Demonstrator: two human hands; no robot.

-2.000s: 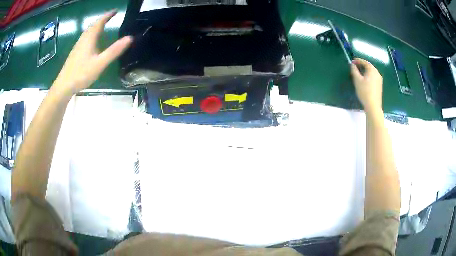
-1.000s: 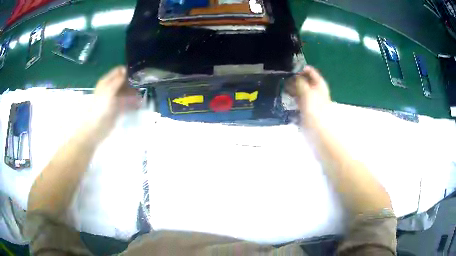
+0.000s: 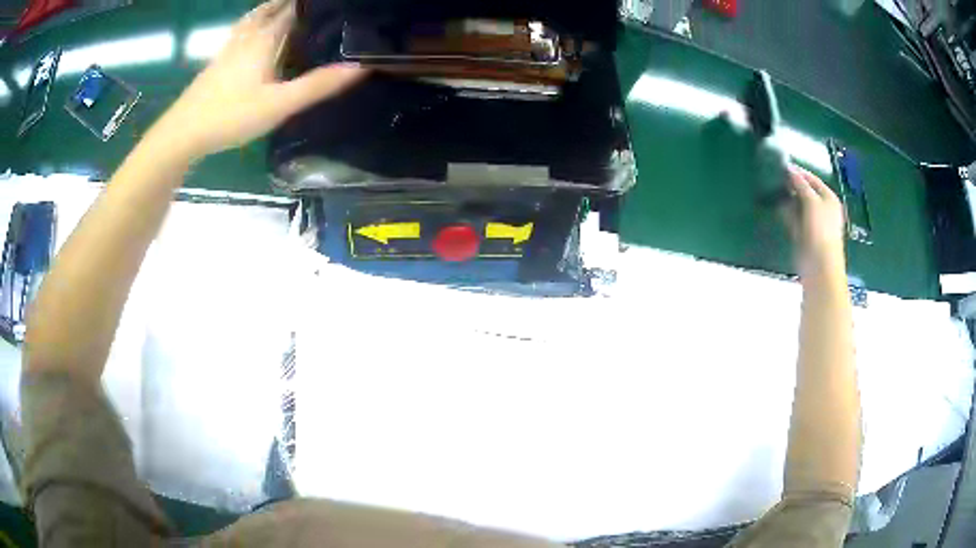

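The black press machine [image 3: 450, 128] stands at top centre, its blue front bearing yellow arrows and a red round button [image 3: 456, 243]. A phone frame [image 3: 359, 43] lies at the orange-brown nest [image 3: 535, 75] on top. My left hand [image 3: 252, 91] is over the machine's left side, thumb and fingers apart, thumb tip by the frame's left end; whether it touches is unclear. My right hand [image 3: 816, 209] is over the belt at right, fingers closed on a slim dark phone frame [image 3: 763, 112], blurred and held edge-on.
The green belt [image 3: 685, 139] runs behind and beside the press. Frames lie on it at far left [image 3: 102, 102] and right [image 3: 853, 187]. Another frame [image 3: 27, 262] lies on the white bench cover [image 3: 514, 417] at left. A red tray [image 3: 43, 13] shows at top left.
Both hands have left the machine's sides. My left hand has moved up beside the nest; my right hand has moved right over the belt and taken hold of a frame.
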